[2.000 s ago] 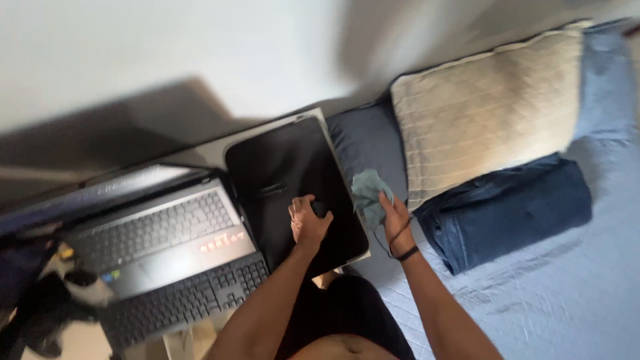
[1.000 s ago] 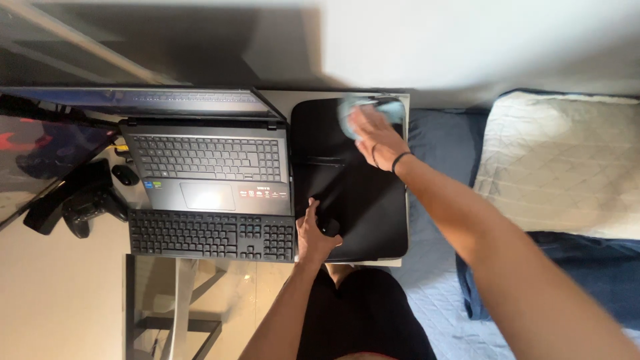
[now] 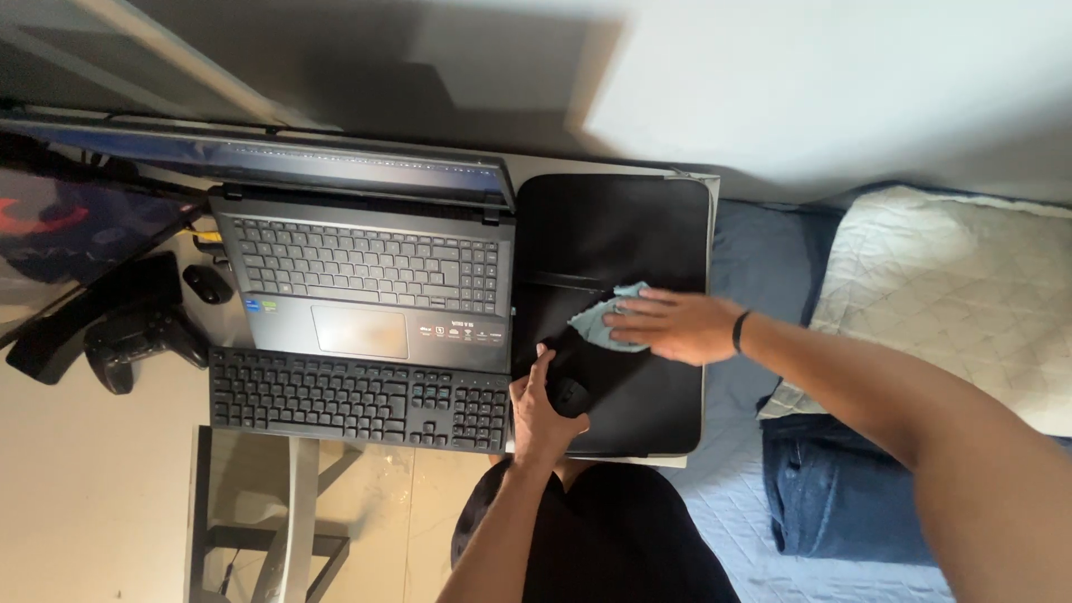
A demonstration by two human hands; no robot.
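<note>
My right hand [image 3: 678,325] presses a light blue cloth [image 3: 607,325] onto a black laptop sleeve [image 3: 620,226], near the sleeve's middle. Its fingers lie flat over the cloth. Below and to the left, my left hand [image 3: 543,410] rests at the sleeve's lower left, fingers spread beside a black computer mouse [image 3: 569,397]; whether it touches the mouse I cannot tell. A black keyboard [image 3: 356,400] lies just left of that hand, with an open laptop [image 3: 368,276] behind it.
At the left are a black game controller [image 3: 142,347], a small black mouse-like object [image 3: 207,285] and a monitor [image 3: 75,218]. The wall [image 3: 754,75] rises behind the sleeve. On the bed at the right lie a quilted pillow [image 3: 946,310] and folded dark blue fabric [image 3: 846,494].
Since one second ago, my right hand has moved the cloth from the sleeve's far edge to its middle. Two seconds ago the cloth was held up at the sleeve's right edge. The view has turned.
</note>
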